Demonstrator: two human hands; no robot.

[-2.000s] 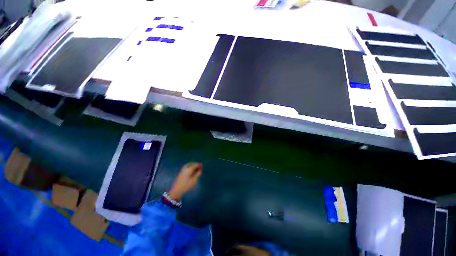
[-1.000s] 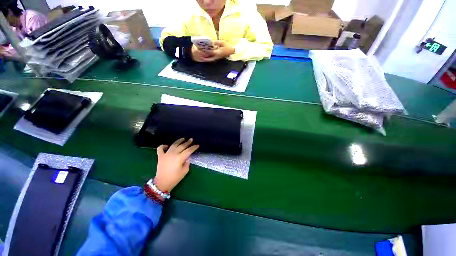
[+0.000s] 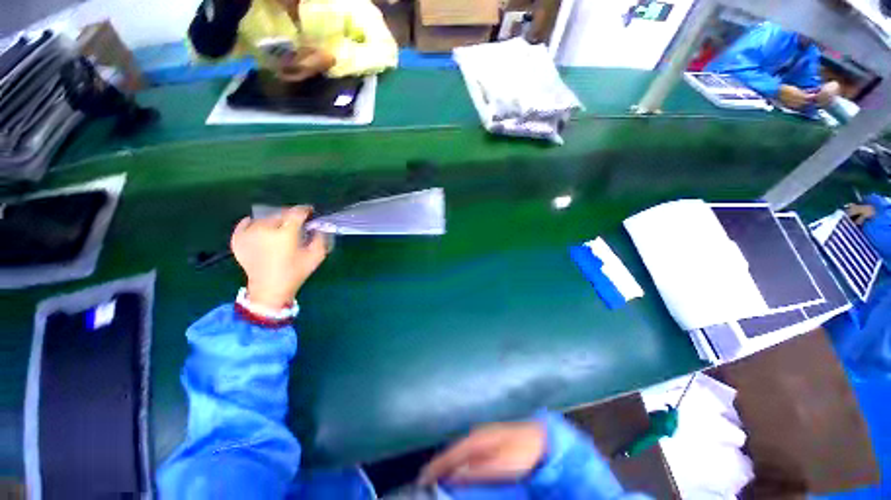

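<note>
My left hand point(image 3: 278, 249) is over the green belt at centre left. Its fingers are closed on a silvery-white mat point(image 3: 396, 213), which sticks out to the right of the hand. A thin dark edge point(image 3: 210, 259), probably of a black panel, shows left of the hand; the rest is hidden or blurred. My right hand point(image 3: 493, 451) is low at the bottom edge, blurred, beside a dark thing point(image 3: 401, 472); I cannot tell whether it holds anything. Another black panel point(image 3: 90, 400) with a blue-and-white label lies on a mat at lower left.
A blue block with a white edge point(image 3: 606, 273) lies right of centre. Film sheets with white liner point(image 3: 762, 254) lie at the right edge of the bench. A green air gun point(image 3: 655, 430) hangs below. A bagged pile point(image 3: 518, 88) and a person in yellow are across the belt.
My left hand has gone from resting on the black panel to gripping the mat, now seen nearly edge-on. My right hand has come into view at the bottom. The view has turned right.
</note>
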